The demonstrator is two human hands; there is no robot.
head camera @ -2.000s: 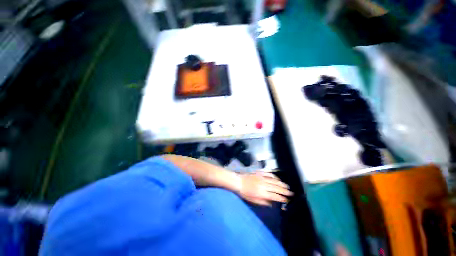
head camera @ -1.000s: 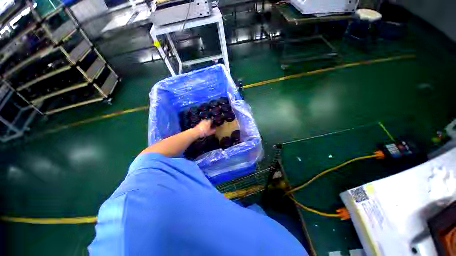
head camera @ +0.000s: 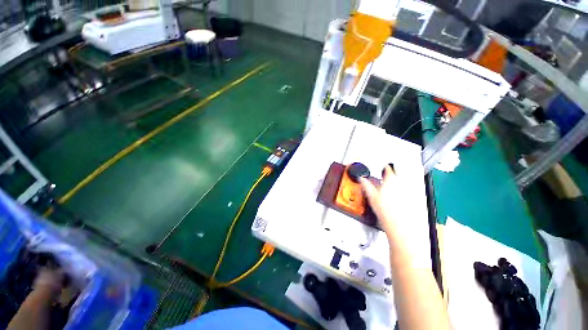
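My right hand (head camera: 382, 196) reaches over the white robot bed (head camera: 309, 161). Its fingertips are beside a round black housing (head camera: 358, 171) on the orange fixture block (head camera: 350, 196). A small dark piece (head camera: 388, 171) shows at another fingertip; whether it is gripped is unclear. My left hand (head camera: 48, 283) is blurred inside the blue parts bin (head camera: 106, 287) at lower left, among dark parts. Its fingers and any held part cannot be made out.
Black parts (head camera: 335, 300) lie on a white sheet before the robot, and more black parts (head camera: 509, 293) on the right bench. The robot head (head camera: 364, 45) hangs from the overhead bridge. A yellow-orange cable (head camera: 232, 232) runs left of the robot.
The view has swung from the bin to the robot. The bin now sits at lower left with my left hand still in it. My right hand has come into view at the fixture.
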